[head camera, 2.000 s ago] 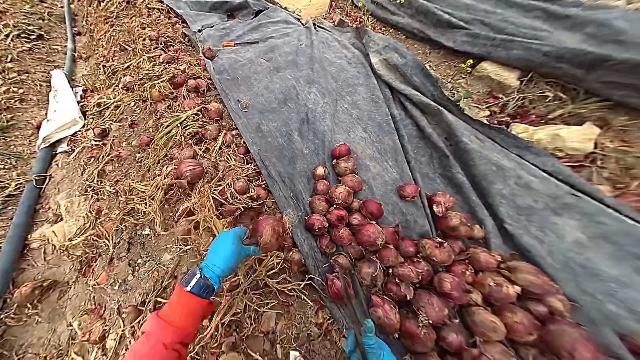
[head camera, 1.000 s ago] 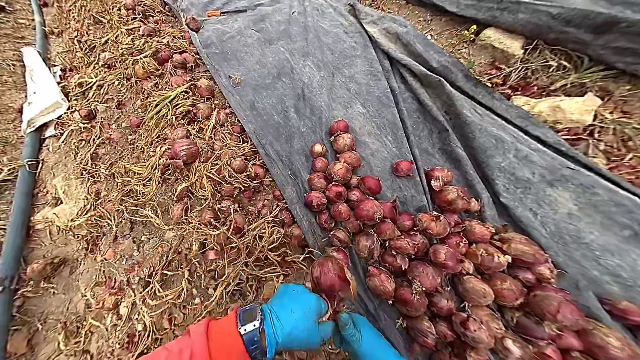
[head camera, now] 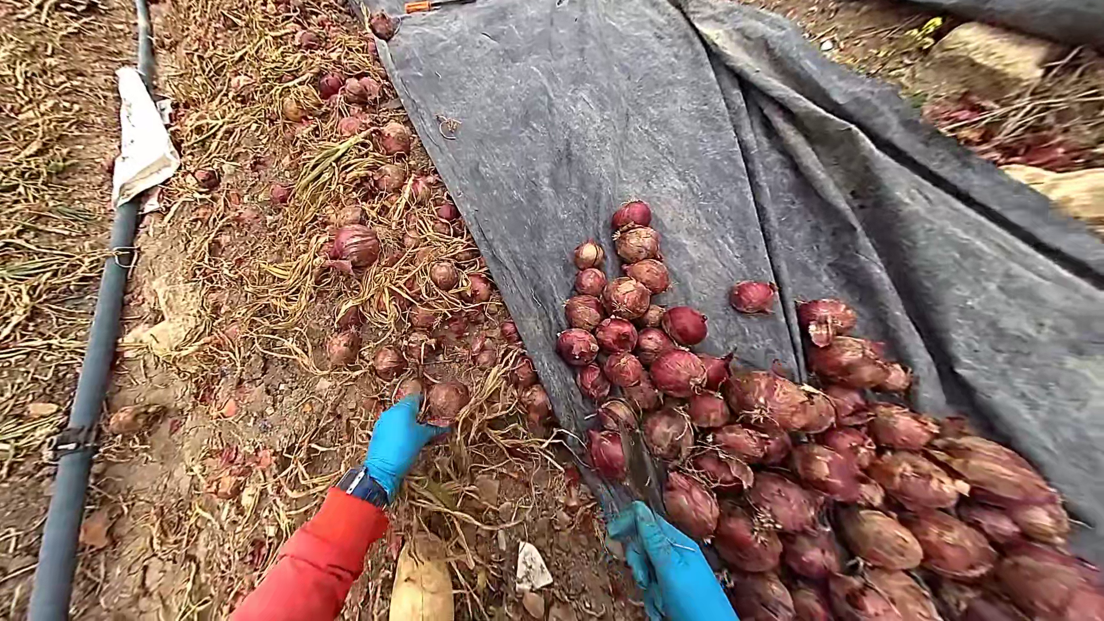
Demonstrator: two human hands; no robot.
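My left hand (head camera: 398, 444), in a blue glove, reaches down to the dry onion tops on the soil. Its thumb and fingers are apart beside a red onion (head camera: 448, 401), with no clear grip on it. My right hand (head camera: 668, 565), also blue-gloved, is closed around a tool whose dark metal blade (head camera: 640, 466) points up and away among the onions; the handle is hidden. A large heap of red onions (head camera: 780, 509) lies on grey ground fabric (head camera: 569, 129), just right of that hand. One red onion (head camera: 753, 297) sits apart on the fabric.
A dark hose (head camera: 95, 371) runs along the left, with a white scrap (head camera: 142, 138) over it. More onions (head camera: 354, 246) lie among dried leaves. An orange-handled tool (head camera: 431, 5) rests at the fabric's far edge. Stones (head camera: 992, 52) lie at upper right.
One second ago my hands were together at a large red onion. My left hand has since moved away to the left and no longer has that onion.
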